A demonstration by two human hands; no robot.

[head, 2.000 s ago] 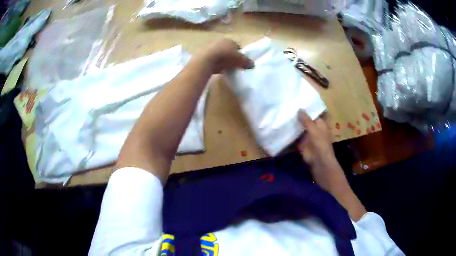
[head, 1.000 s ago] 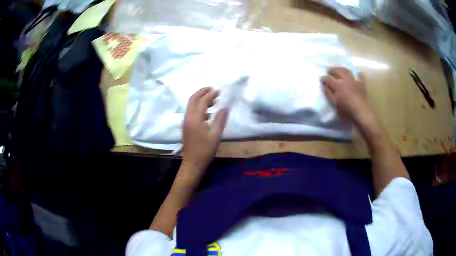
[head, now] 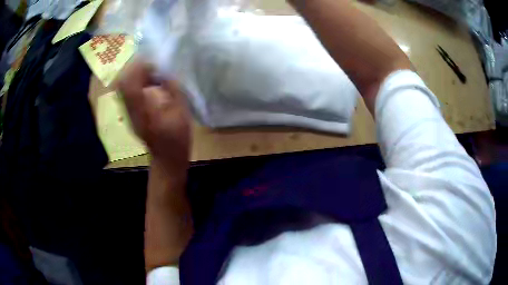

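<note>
A white garment [head: 278,72] lies folded on the light wood-coloured table [head: 267,146] in front of me. Its left part is lifted and blurred. My left hand [head: 159,108] is at the garment's left edge, blurred, with its fingers curled on the lifted cloth. My right forearm reaches over the garment's far right side. My right hand is cut off by the top edge of the picture.
Yellow sticker sheets lie at the table's left, one with red-orange dots [head: 108,51] and one nearly bare [head: 114,125]. Dark garments [head: 50,111] hang at the left. Thread snips [head: 451,64] lie at the right. Clear plastic [head: 120,16] lies at the far left.
My left hand has moved left to the garment's edge, and the cloth there has been lifted. My right hand has moved up and away, out of the picture. The view has shifted slightly.
</note>
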